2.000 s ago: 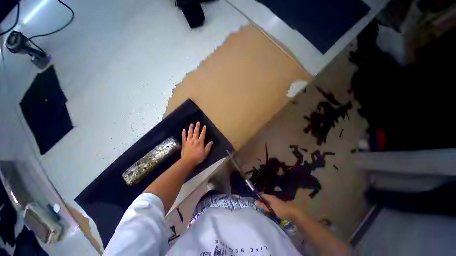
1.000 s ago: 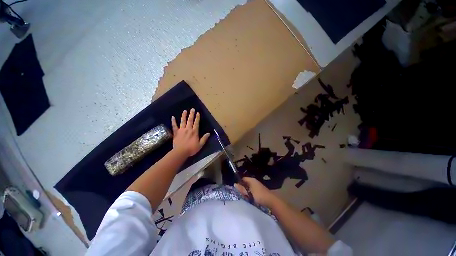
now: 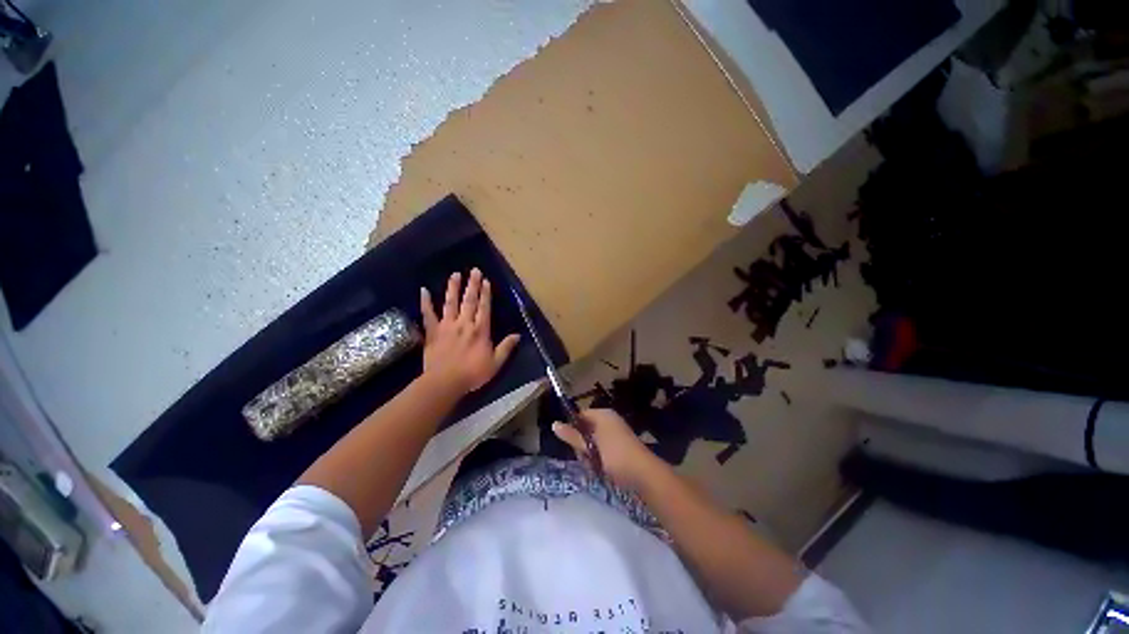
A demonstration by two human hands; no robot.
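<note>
A dark fabric piece [image 3: 235, 384] lies flat on the table at the near edge, its right end over brown paper [image 3: 594, 173]. A mottled silver-brown weight bar [image 3: 332, 375] rests on it. My left hand [image 3: 461, 334] lies flat on the fabric just right of the bar, fingers spread, holding nothing. My right hand [image 3: 599, 446] holds fabric shears [image 3: 545, 359] by the dark handles. The silver blades lie at the fabric's right end, pointing away from me, right of my left hand. How far the blades are open I cannot tell.
A dark cut piece [image 3: 43, 198] lies on the table at far left. Larger dark fabric [image 3: 860, 50] lies at the upper right. Dark scraps [image 3: 693, 396] litter the floor beyond the table edge. A pale-framed box [image 3: 37, 526] is at lower left.
The shears and my right hand have moved forward and left, with the blades further along the fabric's right end. My left hand stays flat on the fabric. The view has shifted.
</note>
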